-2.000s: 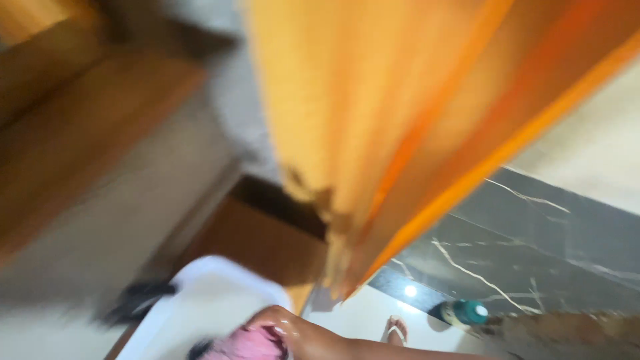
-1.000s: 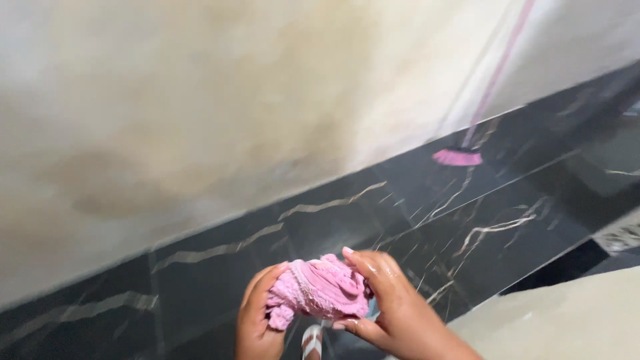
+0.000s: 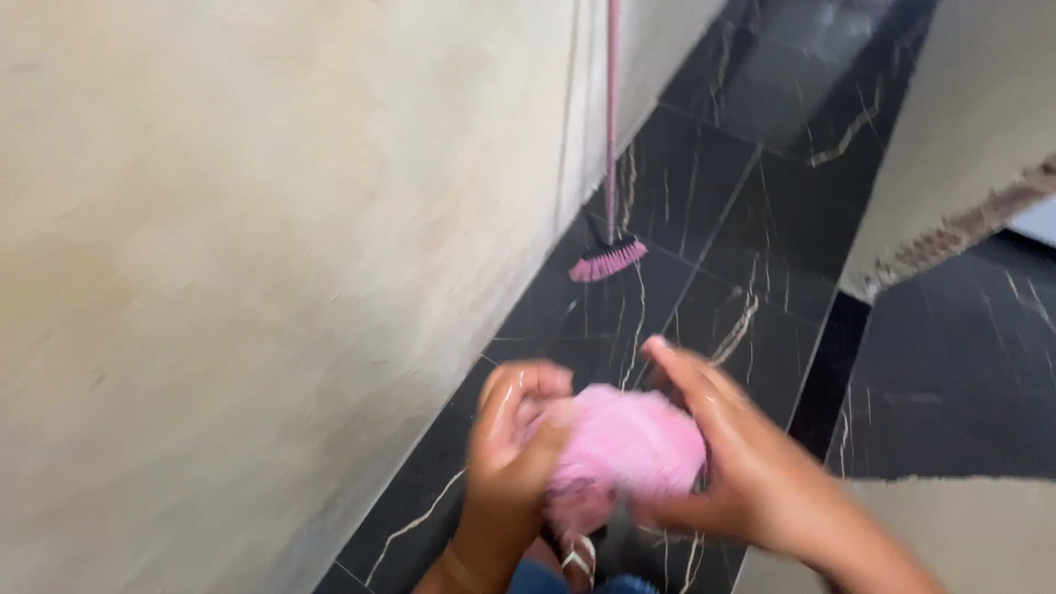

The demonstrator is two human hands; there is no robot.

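Observation:
A bunched pink cloth, blurred by motion, is between my two wet hands above the dark floor. My left hand curls its fingers and thumb against the cloth's left side. My right hand cups the right side, its thumb below and its fingers pointing up. Under the cloth, part of a foot in a white-strapped sandal shows, with blue clothing beside it.
A pink broom stands upright by the stained plaster wall at the left. Black tiles with pale veins run ahead. At the right, a wall with a broken, rough edge borders the passage.
The view has swung away from the orange curtain and white container seen two seconds ago, and now looks along the passage. The cloth remains between both hands, more rounded than one second ago.

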